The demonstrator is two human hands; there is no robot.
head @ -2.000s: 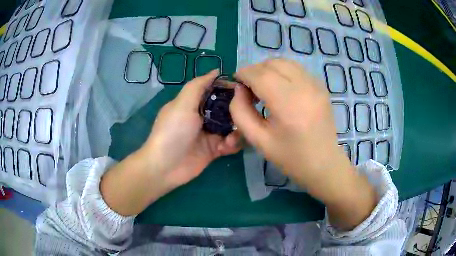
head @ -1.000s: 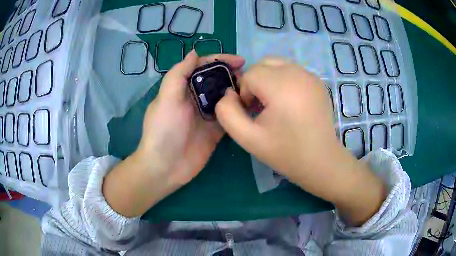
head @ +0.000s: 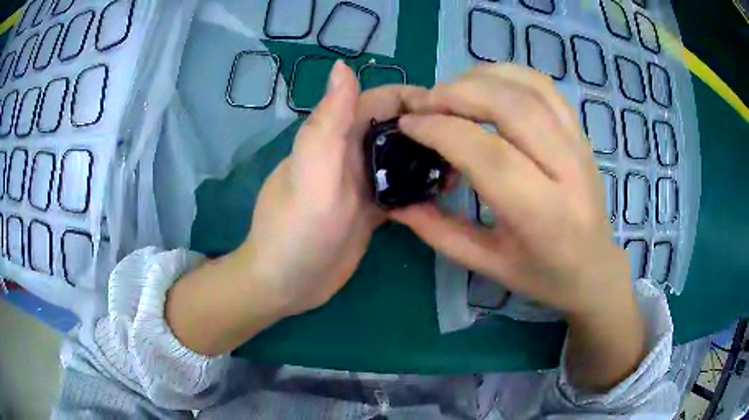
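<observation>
A glossy black smartwatch case (head: 404,171) is held between both hands, above the green mat. My left hand (head: 316,193) cups it from the left and behind, with the thumb pointing up. My right hand (head: 513,180) has its fingers on the case's top edge and right side, with the thumb near its lower edge. White reflections show on the dark face. The fingers hide its right part, and I cannot tell whether a frame ring is on it.
Several loose dark frame rings (head: 253,79) lie behind my left hand, on a pale liner and the green mat (head: 361,328). A translucent ring sheet (head: 526,84) lies at right. Stacked ring sheets (head: 131,156) lie at far left. Yellow tape (head: 716,80) runs at right.
The case has turned in the hands and now shows a glossy face. My right fingers have moved from its face to its top and right edges. The view has shifted slightly.
</observation>
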